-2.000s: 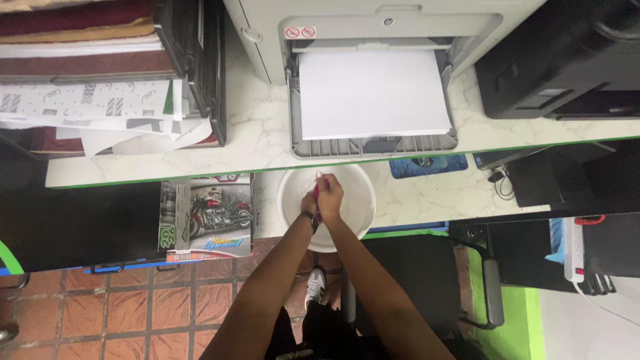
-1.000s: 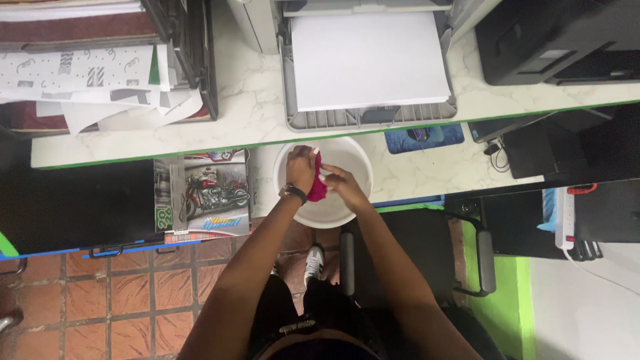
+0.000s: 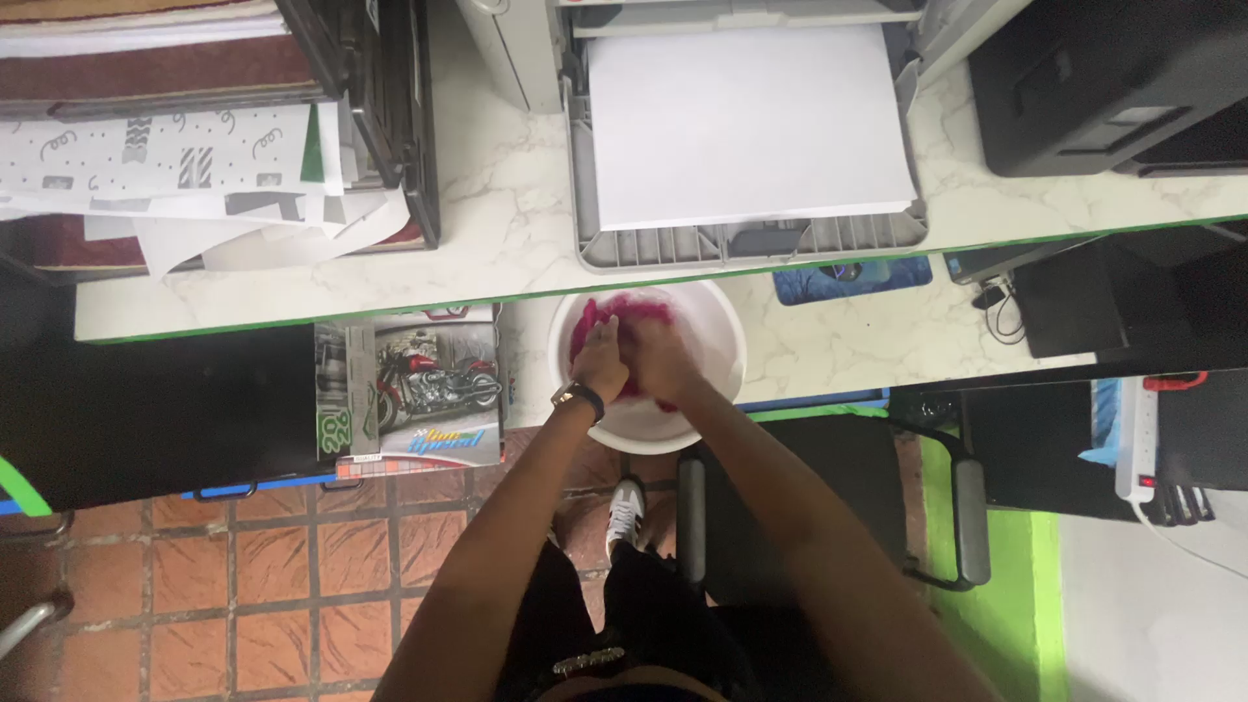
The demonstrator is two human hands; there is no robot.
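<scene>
A round white plastic basin [image 3: 717, 336] stands on the lower marbled counter, partly under the upper shelf's edge. Inside it lies a wet magenta cloth [image 3: 588, 320], spread around both hands. My left hand [image 3: 602, 363], with a watch on its wrist, presses on the cloth with its fingers pointing forward; whether it grips any fabric cannot be told. Beside it, to the right, my right hand [image 3: 663, 363] is blurred and lies over the cloth, its fingers hidden from view. Some liquid seems to lie in the basin.
Above the basin, a printer tray [image 3: 604, 249] with white paper [image 3: 746, 127] rests on the upper shelf. A notebook with a motorcycle cover [image 3: 439, 385] lies left. A blue mouse pad [image 3: 853, 281] is right, a black chair [image 3: 809, 497] below right, and a power strip [image 3: 1139, 439] farther right.
The magenta cloth, bunched between raised hands one second ago, is now spread low in the basin with both hands on it. My left hand has turned palm down.
</scene>
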